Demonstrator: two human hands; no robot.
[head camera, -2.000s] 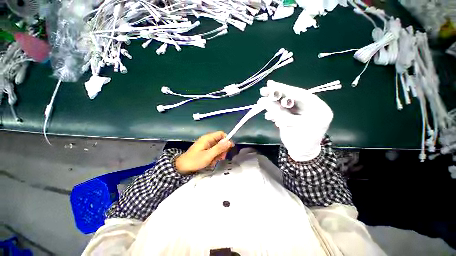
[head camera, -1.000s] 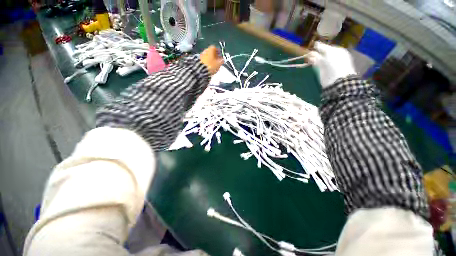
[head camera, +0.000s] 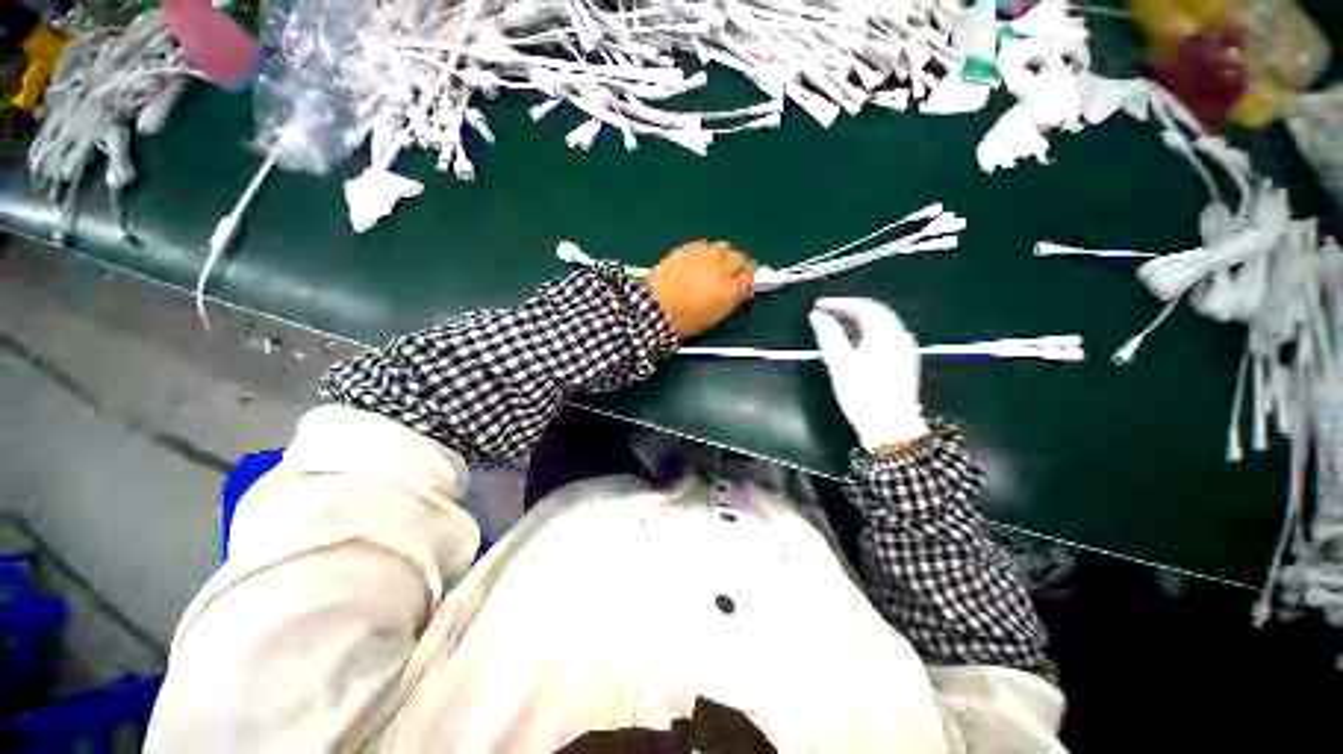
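Observation:
A small group of white Y-splitter cables (head camera: 854, 262) lies on the dark green bench top in front of me, its tails fanned to the right. My left hand (head camera: 707, 287), bare, is closed over this group near the splitter block, and one end plug shows left of my wrist. Another white splitter lead (head camera: 972, 351) lies nearer the bench edge, running left to right. My right hand (head camera: 869, 346), in a white glove, is beside this lead with fingers curled. I see nothing held in it.
A large loose cable pile (head camera: 663, 59) lies at the far side. A clear plastic bag (head camera: 307, 89) and a pink object (head camera: 211, 41) are at far left, near more bundles (head camera: 111, 111). Tied cable bundles (head camera: 1252, 265) lie at right. White scraps (head camera: 380, 195) lie before the pile.
My hands have come back from reaching over the pile, and the view has turned down to the near bench. My left hand now rests on the cable group. The right hand is lower, near the front lead.

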